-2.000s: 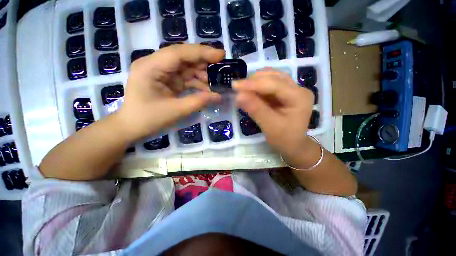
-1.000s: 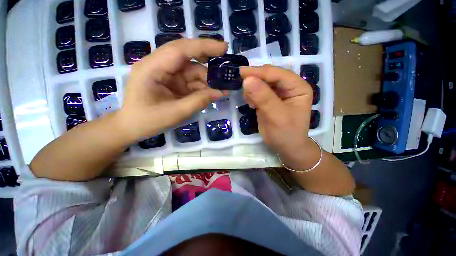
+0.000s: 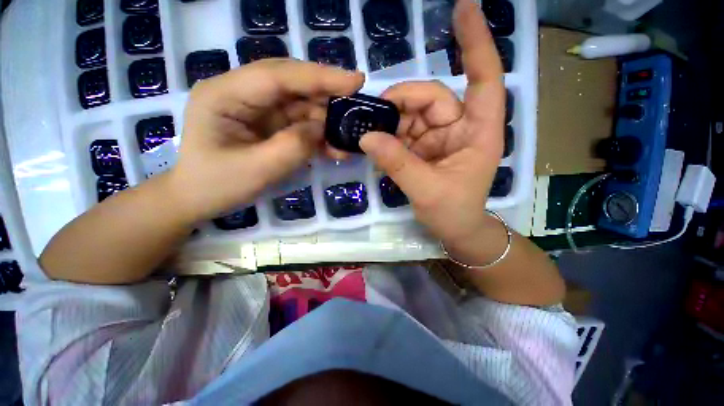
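Note:
A black glossy watch housing (image 3: 361,121) is held above the tray, its face with small dots turned up. My left hand (image 3: 246,131) grips its left side between fingertips and thumb. My right hand (image 3: 448,143) holds its right side, with the thumb on the lower face by the dots and one finger stretched up and away. No adhesive piece can be made out at the fingertips. The white blister tray (image 3: 520,158) lies below with rows of similar black housings. A pale translucent adhesive sheet (image 3: 161,155) lies on the tray's left part, partly behind my left forearm.
Right of the tray are a brown board (image 3: 573,103), a blue controller box (image 3: 645,147) with knobs and gauge, a clear hose, a white pen-like stick (image 3: 615,46) and a white power adapter (image 3: 696,188). More housings show at the far left edge.
My right thumb has moved down onto the housing's lower face, and one right finger has extended upward. The housing is tilted slightly differently. The tray appears shifted a little in view.

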